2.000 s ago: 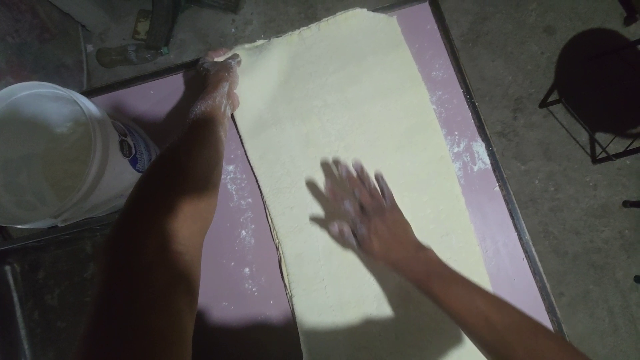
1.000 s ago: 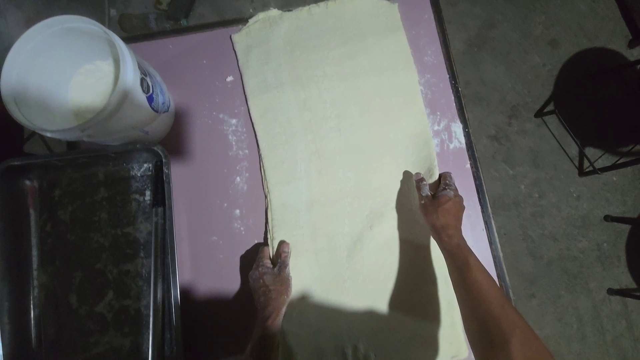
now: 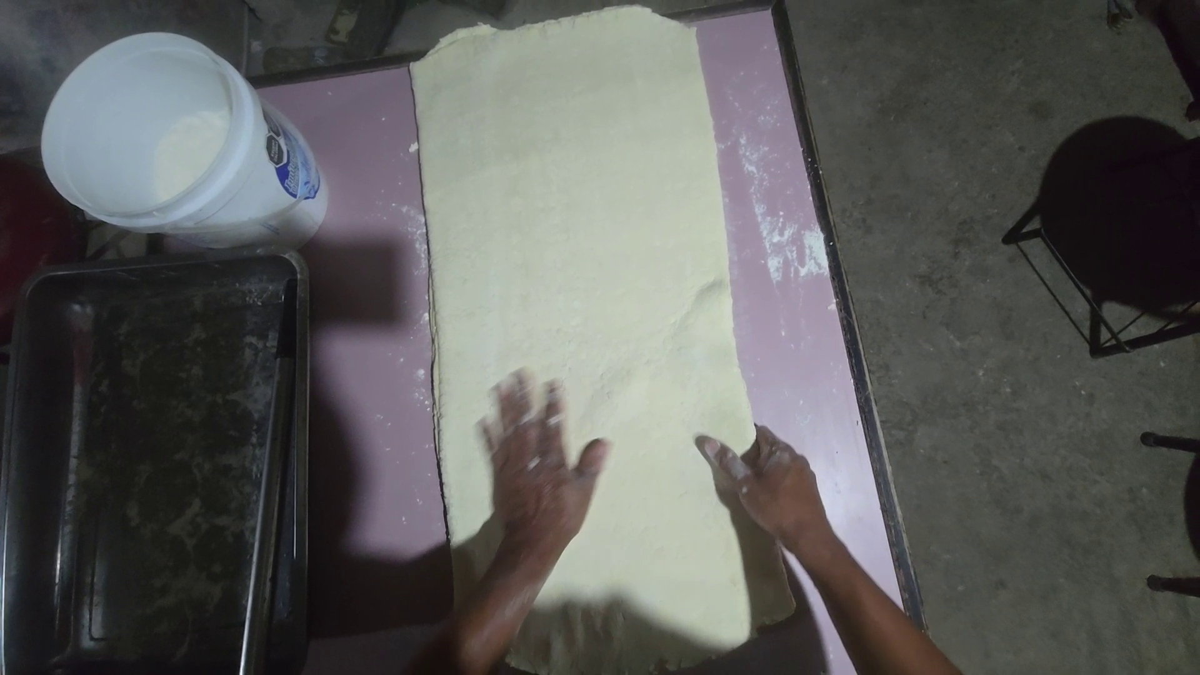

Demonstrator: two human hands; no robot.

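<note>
A long sheet of pale rolled dough (image 3: 572, 234) lies lengthwise on the pink tabletop (image 3: 361, 187), with thin layers showing along its left edge. My left hand (image 3: 539, 469), dusted with flour and slightly blurred, is spread with fingers apart over the lower left part of the dough. My right hand (image 3: 773, 483) grips the dough's right edge, thumb on top and fingers at the side and under it. A low crease runs through the dough above my right hand.
A white plastic bucket (image 3: 272, 202) with white powder inside stands at the upper left. Below it sits a dark metal tray (image 3: 298, 375). Flour is scattered on both sides of the dough. A dark stool (image 3: 1116, 216) stands on the concrete floor at right.
My left hand has moved from the dough's left edge onto its top and spread out. My right hand has moved down along the right edge, still gripping it.
</note>
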